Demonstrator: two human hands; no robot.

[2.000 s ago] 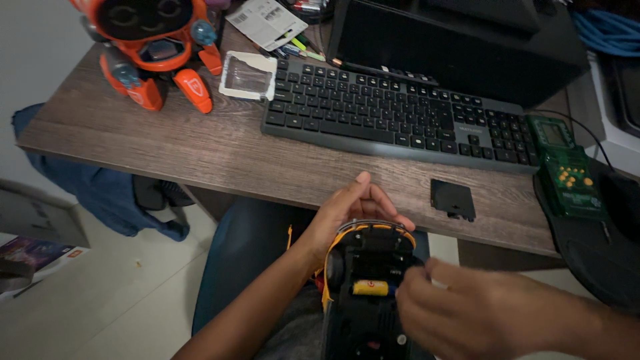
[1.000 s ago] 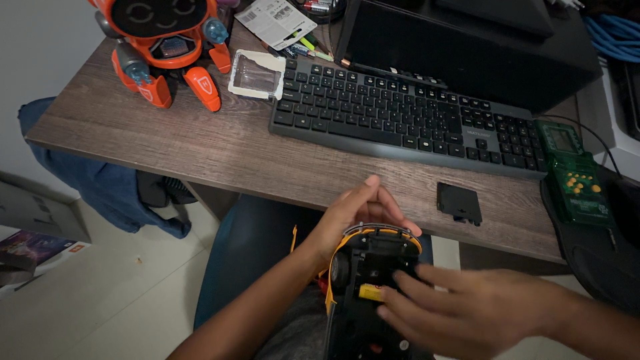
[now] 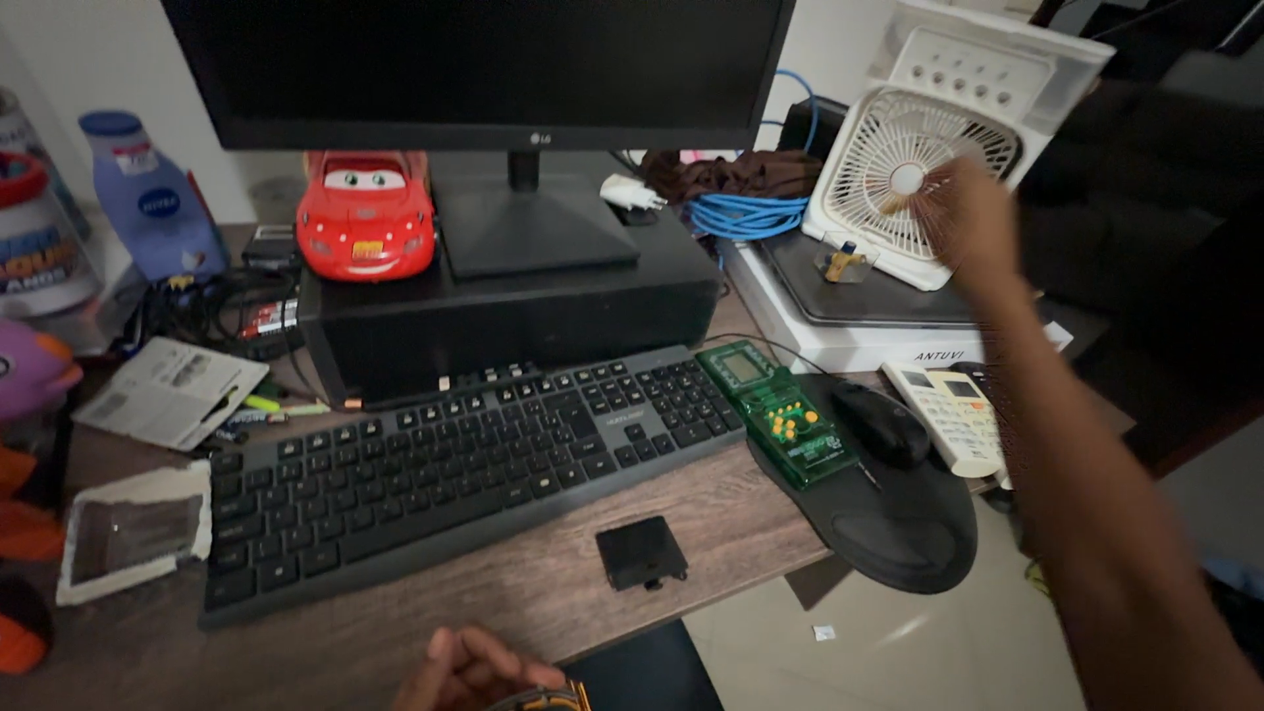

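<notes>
At the bottom edge, my left hand point(image 3: 474, 671) is at the rim of a black and orange battery-powered device point(image 3: 553, 697), most of which is out of frame. My right hand point(image 3: 973, 217) is stretched up in front of a white desk fan point(image 3: 904, 178); it is blurred, and whether it holds anything cannot be told. Below that hand, a small clear object with a brass-coloured part point(image 3: 844, 262) rests on a black flat item point(image 3: 869, 296). A black plastic cover point(image 3: 641, 553) lies on the wooden desk near its front edge.
A keyboard point(image 3: 464, 474) spans the desk before a monitor point(image 3: 484, 69) and a red toy car point(image 3: 365, 217). To the right are a green handheld game point(image 3: 780, 415), a mouse point(image 3: 879, 423) on a black pad point(image 3: 899, 538), and a white remote control point(image 3: 945, 417). An empty blister card point(image 3: 138, 533) lies left.
My right hand has left the open battery compartment, where a yellow battery showed, and reached up to the fan. The view has swung up and to the right.
</notes>
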